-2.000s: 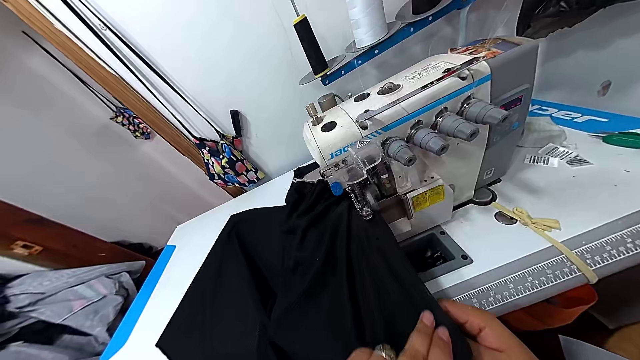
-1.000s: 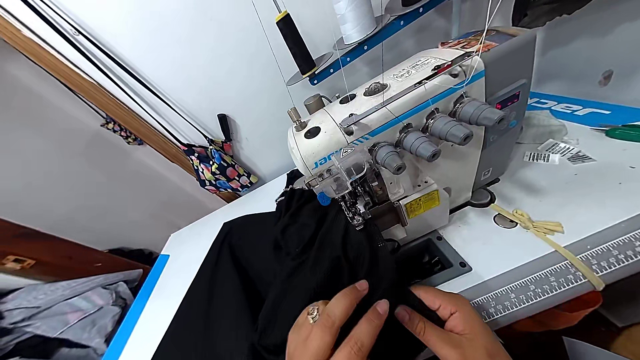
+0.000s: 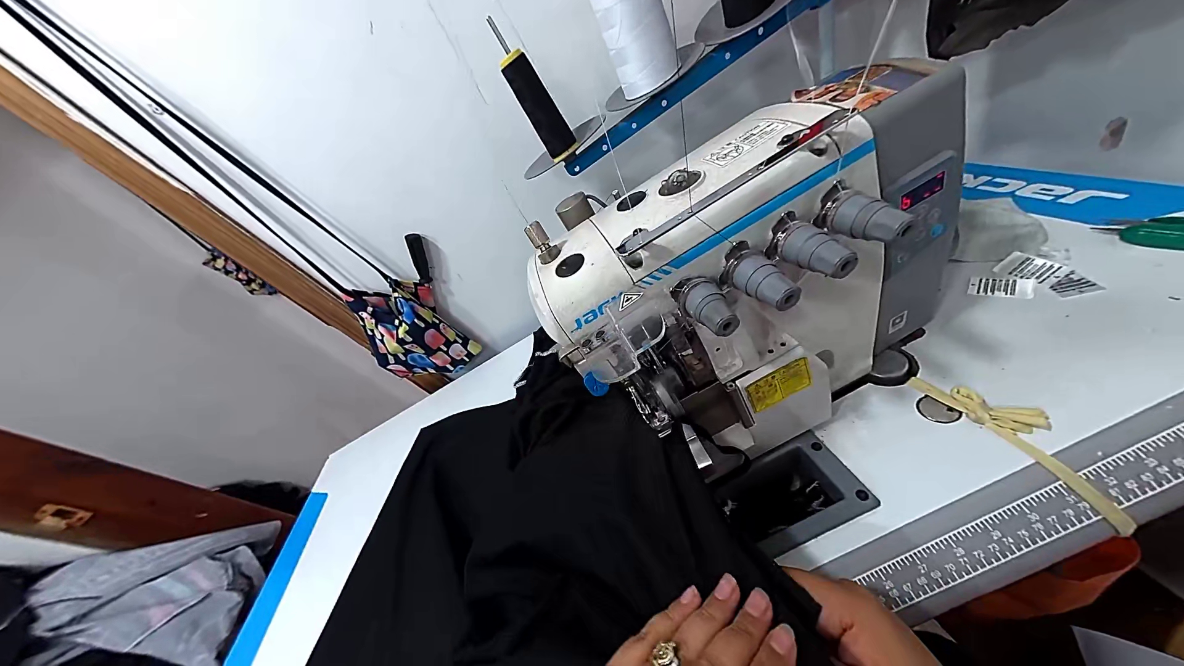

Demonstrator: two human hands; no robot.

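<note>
Black fabric [image 3: 555, 518] spreads over the left part of the white sewing table, its far edge under the presser foot of a Jack overlock machine [image 3: 721, 222]. My left hand [image 3: 712, 634], with a ring on one finger, lies flat on the cloth near the bottom of the view, fingers pointing up. Just right of it, my right hand [image 3: 856, 615] holds the fabric's right edge, its thumb and fingertips partly hidden by the cloth. The needle area is partly covered by a clear guard [image 3: 620, 347].
A dark recess [image 3: 786, 495] lies right of the cloth. A measuring tape [image 3: 1027, 527] runs along the front edge, with a tied yellow strip [image 3: 1004, 416] over it. Green-handled scissors [image 3: 1156, 233] and labels [image 3: 1045, 275] lie at right. Grey cloth [image 3: 157, 592] is piled lower left.
Both hands have moved down and right along the fabric, away from the machine, since one second ago. The left hand's fingers were bent on the cloth then and now lie flatter.
</note>
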